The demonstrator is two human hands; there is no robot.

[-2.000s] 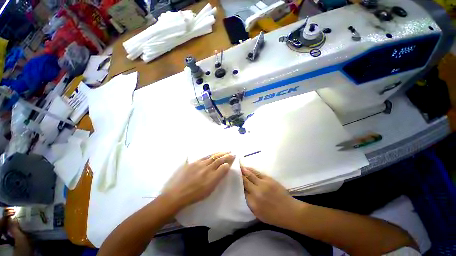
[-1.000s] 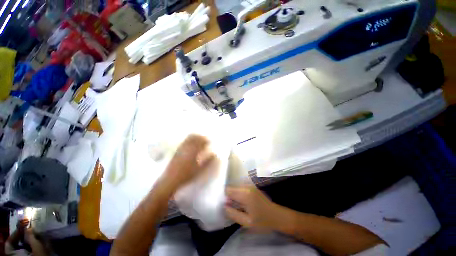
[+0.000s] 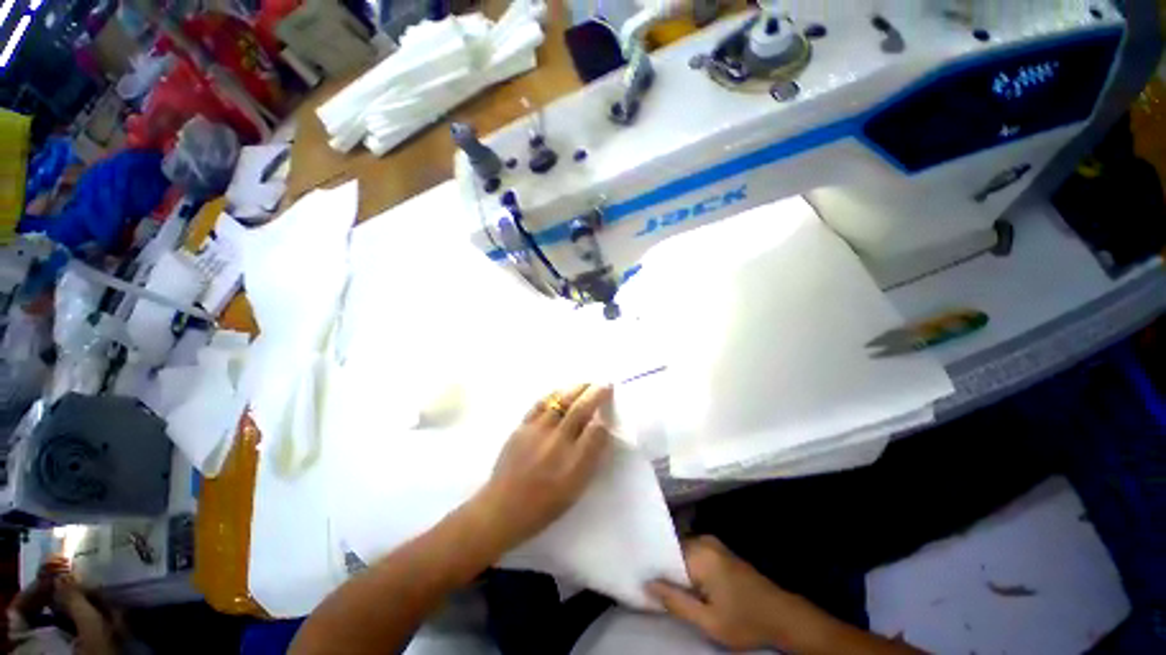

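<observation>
A white fabric piece [image 3: 620,512] lies in front of the needle and hangs over the table's front edge. My left hand [image 3: 552,450] lies flat on its upper part, fingers toward the presser foot [image 3: 596,289]. My right hand [image 3: 719,591] pinches its lower right corner off the table edge. The white Jack sewing machine [image 3: 793,166] stands behind. Stacked white panels [image 3: 780,346] lie right of the needle under the machine arm. A long white cut piece [image 3: 297,333] lies at the left.
Thread snips [image 3: 944,330] lie right of the stacked panels. A bundle of white strips [image 3: 435,79] lies on the brown table at the back. A grey machine part [image 3: 96,454] and another person's hands [image 3: 58,591] show at the left. A white sheet [image 3: 997,576] is low at the right.
The fabric piece was bunched between my hands and is now spread flatter. My left hand moved right and lies flat on it. My right hand moved right and down with its corner.
</observation>
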